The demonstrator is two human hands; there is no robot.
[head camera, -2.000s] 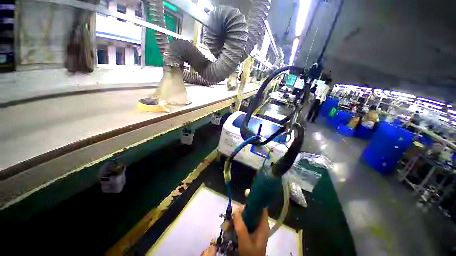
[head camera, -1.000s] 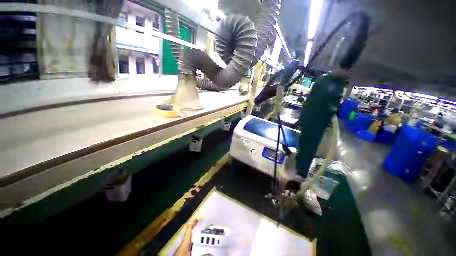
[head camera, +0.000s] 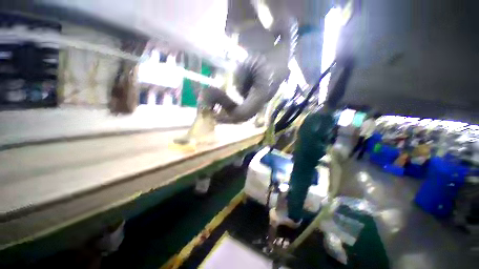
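The dark green screwdriver hangs upright in front of me, with no hand on it. Its metal nose is low in the view, blurred. A pale tube runs beside it. The white board shows only its upper part at the bottom edge. Neither of my hands is in the picture. The white unit seen earlier on the board is out of view too. The whole frame is blurred.
A white feeder box stands behind the screwdriver. Crumpled clear bags lie to its right. A pale ledge runs along the left with a grey ribbed hose above. Blue bins and a person are across the aisle.
My hand at the white unit has left the picture, along with the unit, as the view tilted upward. The screwdriver, held two seconds ago, hangs free and sits slightly left and lower than one second ago.
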